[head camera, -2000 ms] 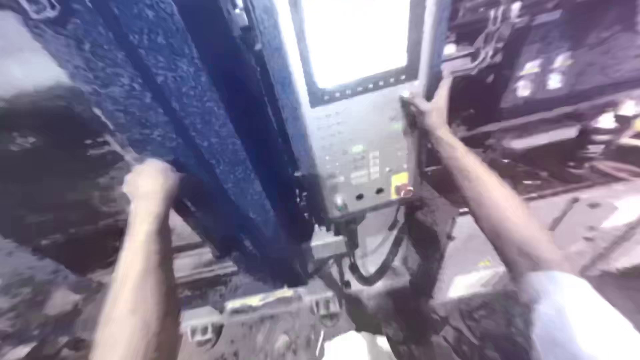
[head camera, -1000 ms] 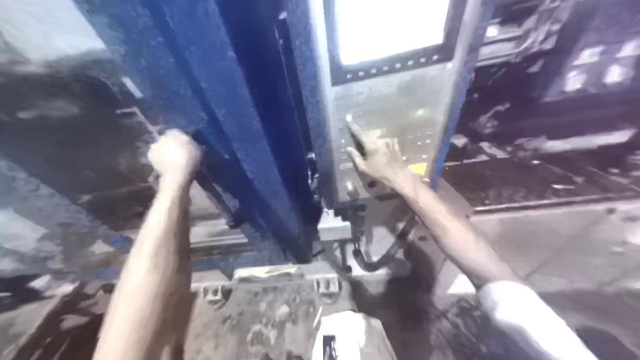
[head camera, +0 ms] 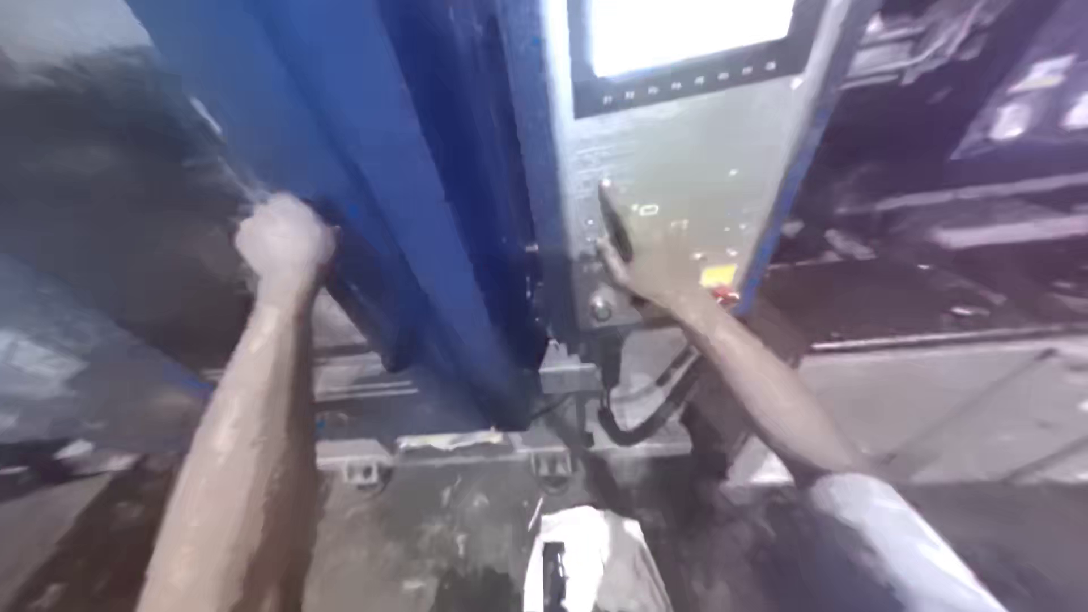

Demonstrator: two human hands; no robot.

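Observation:
My left hand (head camera: 285, 236) is closed at the edge of a blue metal machine door (head camera: 340, 127), apparently around its handle, which the fist hides. My right hand (head camera: 650, 259) lies over the lower left of a grey control panel (head camera: 697, 161), fingers spread and holding nothing that shows. Whether a fingertip presses a button there is too blurred to tell. Above it glows a bright screen (head camera: 688, 34) with a row of keys beneath. A yellow label (head camera: 718, 274) and a red knob (head camera: 724, 294) sit by my right wrist.
A black cable (head camera: 633, 432) loops below the panel. Machine parts and a metal ledge (head camera: 935, 340) extend at the right. A dark machine window (head camera: 110, 170) is at the left. Low on the floor (head camera: 425, 527) is a white item (head camera: 595, 561), perhaps a shoe.
My right hand has moved from the panel's right edge to its lower left. My left hand stays at the blue door's edge. The view has shifted nearer to the panel.

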